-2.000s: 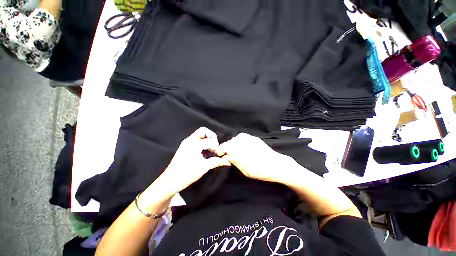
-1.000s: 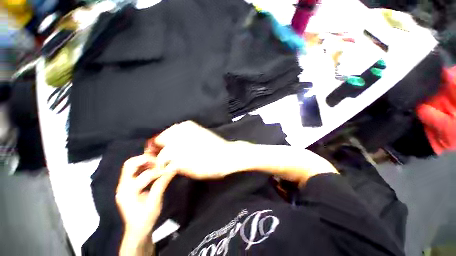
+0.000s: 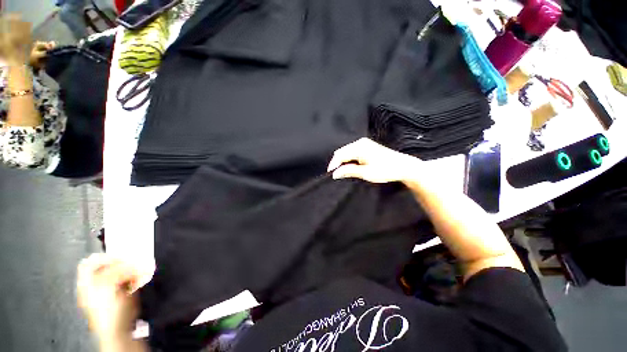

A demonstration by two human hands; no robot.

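Note:
A loose black garment piece [image 3: 247,234] lies over the near table edge, with a fold line running across it. My right hand [image 3: 368,161] pinches the top of that fold at the centre, fingers closed on the cloth. My left hand [image 3: 106,292] is at the lower left, beside the garment near the table edge. It is blurred, with fingers partly curled, and I cannot tell whether it holds anything; no needle or thread can be made out. A large stack of black garments [image 3: 261,103] lies beyond, with folded layers at its right.
Right side: smartphone [image 3: 483,180], thread cones [image 3: 553,165], small red-handled scissors [image 3: 558,91], blue pouch [image 3: 481,63], magenta bottle [image 3: 522,38]. Far left: large scissors [image 3: 134,91] and a yellow-and-black striped bundle [image 3: 144,48]. Another person's patterned sleeve [image 3: 31,141] and arm show at the left.
My hands were together at the cloth; now they are far apart, the left moved out to the lower left. The cloth is spread wider. The camera view swung away and back.

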